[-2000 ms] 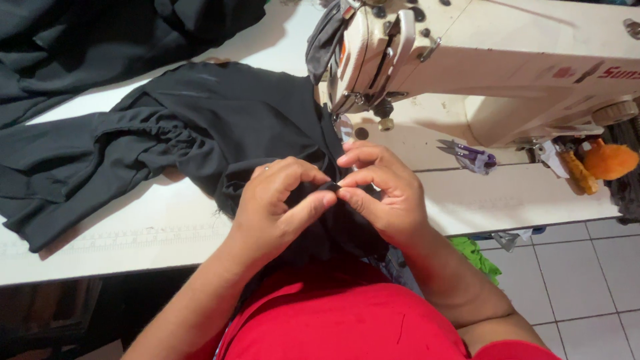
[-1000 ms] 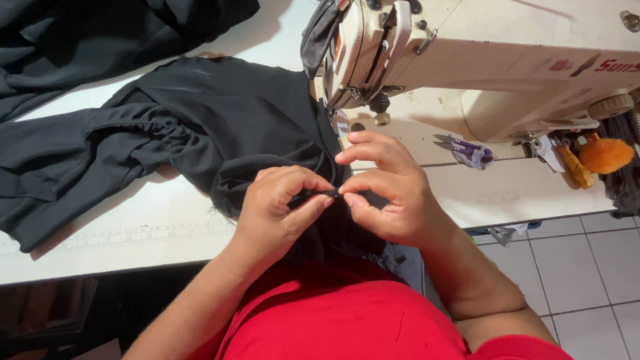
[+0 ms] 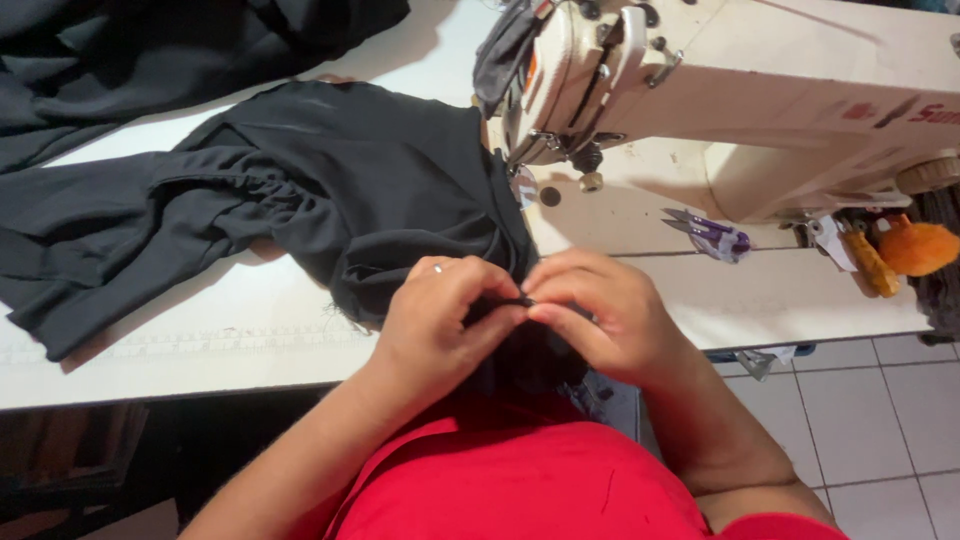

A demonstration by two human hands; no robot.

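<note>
A black fabric garment point(image 3: 405, 172) with a gathered section lies across the white sewing table, its near edge hanging over the front. My left hand point(image 3: 442, 322) pinches a small fold of the black fabric between thumb and index finger. Fingertip to fingertip with it, my right hand point(image 3: 600, 311) pinches the same bit of fabric; exactly what lies between the tips is too small to tell. The head of a white sewing machine point(image 3: 577, 82) stands just beyond my hands, beside the garment's right edge.
Purple-handled thread snips point(image 3: 705, 229) lie on the machine bed, right of my hands. An orange fluffy ball point(image 3: 919, 249) sits at the far right. More black fabric point(image 3: 187, 60) covers the upper left. A ruler scale point(image 3: 187, 341) runs along the table's front edge.
Both hands stay together at the fabric. The right fingers, more spread out a second ago, have curled in closer to the left fingertips.
</note>
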